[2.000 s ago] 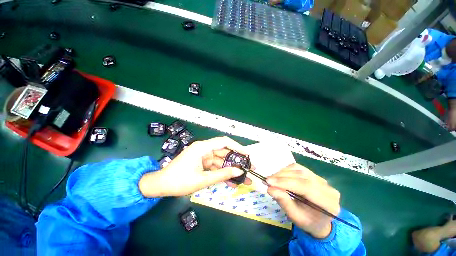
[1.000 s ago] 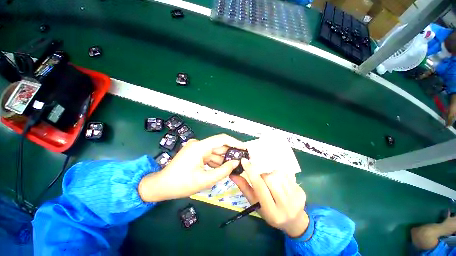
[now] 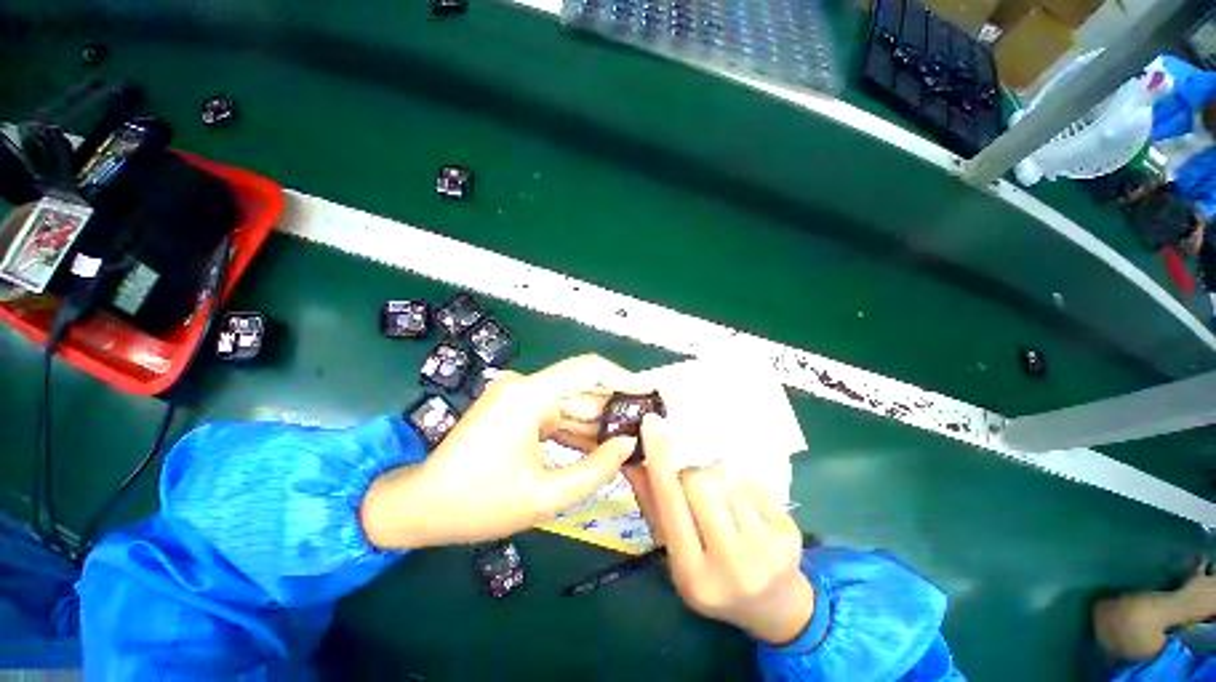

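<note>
My left hand (image 3: 527, 453) holds a small black square module (image 3: 630, 418) between thumb and fingers, in front of me. My right hand (image 3: 727, 533) has its fingertips against the module's right side. The dark tweezers (image 3: 614, 574) stick out to the lower left from under my right palm; their other end is hidden. A printed sheet with a yellow edge (image 3: 607, 522) lies under my hands, with white paper (image 3: 734, 406) beyond and partly over it. Any sticker on the module is too small to tell.
Several modules (image 3: 447, 364) lie left of my hands, one (image 3: 502, 568) nearer me. A red tray (image 3: 134, 362) with a black device stands left. Beyond the white rail (image 3: 534, 284) are spaced modules, a clear blister tray (image 3: 720, 37) and a black tray (image 3: 931, 73). A person's arm shows lower right.
The tweezers have swung from the module to under my right palm, and my right fingertips have moved onto the module. The modules beyond the rail have shifted left and up in view.
</note>
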